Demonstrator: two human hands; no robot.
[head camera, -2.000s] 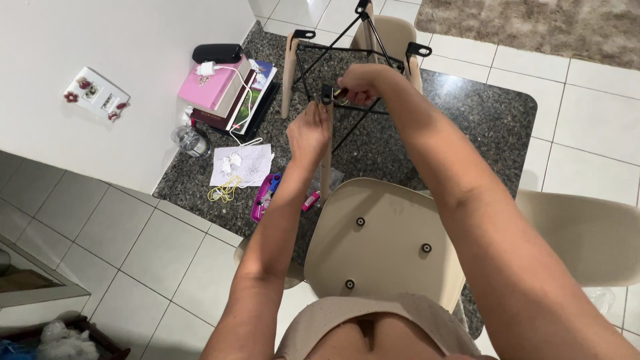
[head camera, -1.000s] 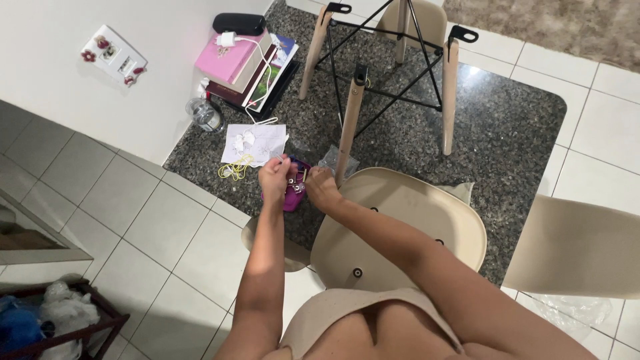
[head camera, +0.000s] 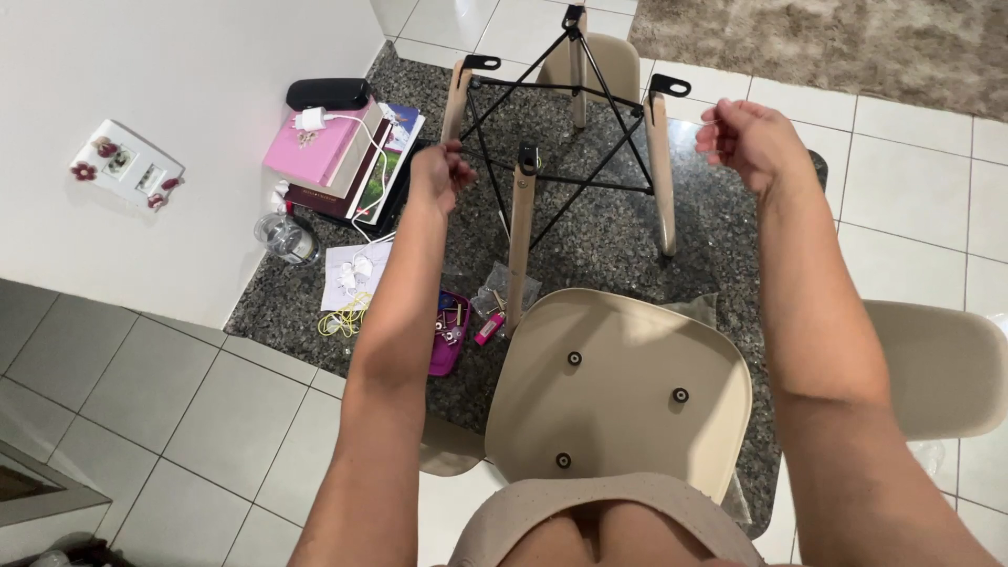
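Observation:
A chair base with wooden legs (head camera: 517, 244) and crossed black metal rods (head camera: 592, 183) stands on the granite tabletop, black brackets at its leg tops. My left hand (head camera: 442, 173) is beside the base's left leg, fingers partly curled; whether it holds or touches anything is unclear. My right hand (head camera: 740, 142) is raised right of the right-hand bracket (head camera: 670, 85), its fingers curled near the thumb; anything pinched there is too small to tell. Nearer me lies an upturned beige chair seat (head camera: 622, 402) with black round mounts. A purple tray (head camera: 449, 358) of screws and fittings is partly behind my left forearm.
A pink box (head camera: 311, 150) on books, a black case (head camera: 327, 94), a white charger (head camera: 313, 119) and a glass jar (head camera: 288, 239) stand by the wall. Yellow string (head camera: 342, 319) and a pink tool (head camera: 489, 328) lie near the tray. Another beige chair (head camera: 929, 370) is at right.
Both hands have left the purple tray; my left hand has moved up to the left leg of the base, and my right hand has moved to the base's far right side.

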